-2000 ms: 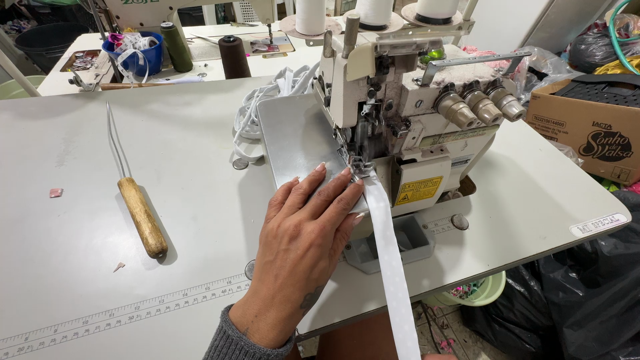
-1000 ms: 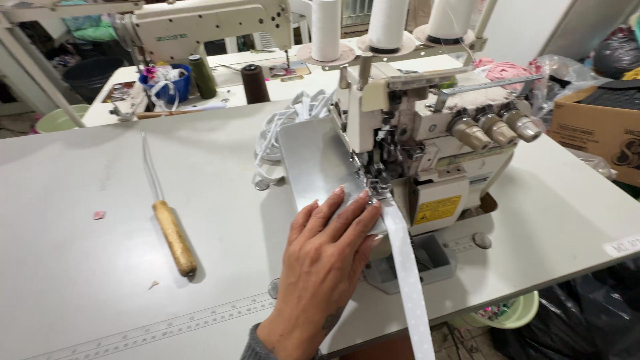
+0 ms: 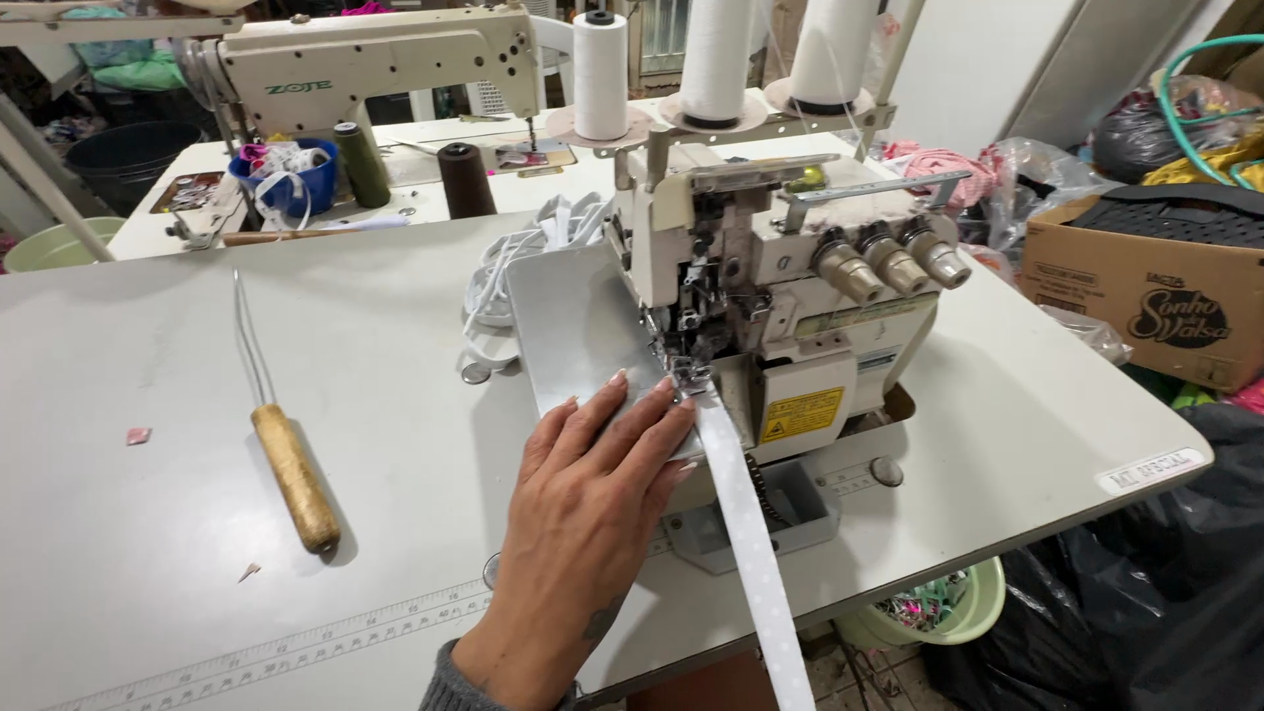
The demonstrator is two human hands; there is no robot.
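My left hand [image 3: 602, 474] lies palm down on the metal cloth plate [image 3: 573, 316] of an overlock sewing machine [image 3: 790, 267], its spread fingertips close to the presser foot [image 3: 691, 373]. A narrow white strip with pale dots [image 3: 746, 523] runs from the foot past my fingertips and down over the table's front edge. More white strip [image 3: 494, 286] lies in a loose heap behind the plate. My right hand is out of view. A wooden-handled tool with two thin metal prongs [image 3: 294, 474] rests on the table at left.
Thread cones [image 3: 600, 79] stand behind the machine. On the table behind are another sewing machine [image 3: 375, 59], a blue bucket [image 3: 296, 183] and thread spools [image 3: 464, 181]. A cardboard box [image 3: 1145, 286] is at right. Below the front edge sit a green bin of scraps [image 3: 973, 607] and black plastic bags [image 3: 1096, 563].
The view has shifted somewhat. My left hand stays on the plate by the presser foot. Part of another hand, seen at the lower edge two seconds ago, is no longer in view.
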